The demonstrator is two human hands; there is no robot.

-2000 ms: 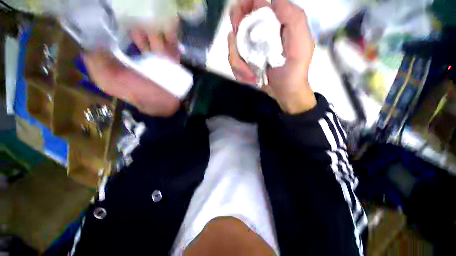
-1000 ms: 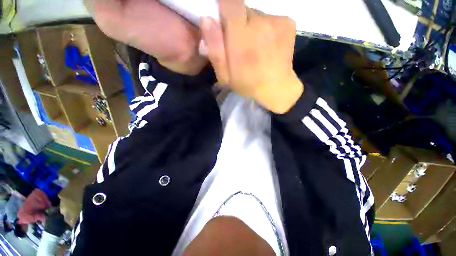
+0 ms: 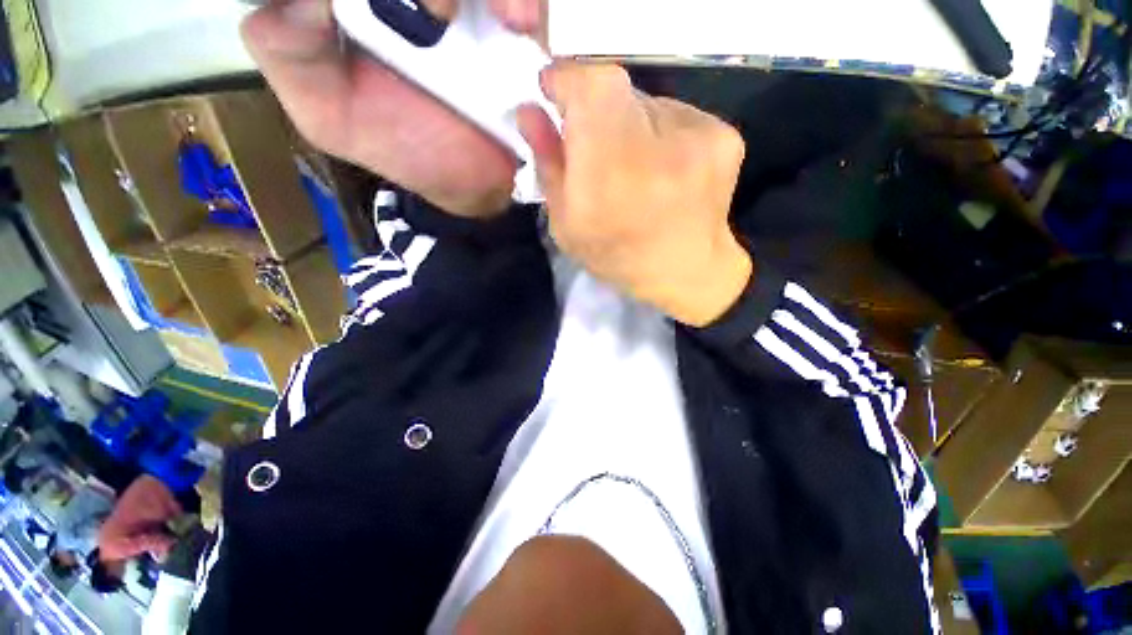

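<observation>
A white fan handle housing (image 3: 466, 72) with a dark oval window lies slanted between my hands at the top of the picture, over the bench's near edge. My left hand (image 3: 372, 118) is wrapped round its upper part; the fingers are partly cut off by the top edge. My right hand (image 3: 639, 186) is closed at the lower end of the housing, thumb and fingers on a small white part there. What the right fingers grip is mostly hidden.
The white bench sheet (image 3: 745, 31) runs along the top, with a long black handle (image 3: 972, 35) on it. Divided cardboard cartons (image 3: 186, 236) with metal and blue parts stand at left. Another carton (image 3: 993, 459) with small white pieces stands at lower right. People (image 3: 137, 521) sit at far lower left.
Since two seconds ago my right hand has come down and left to meet the housing, and the round white part it held no longer shows. Over the last second the dark window has come into view.
</observation>
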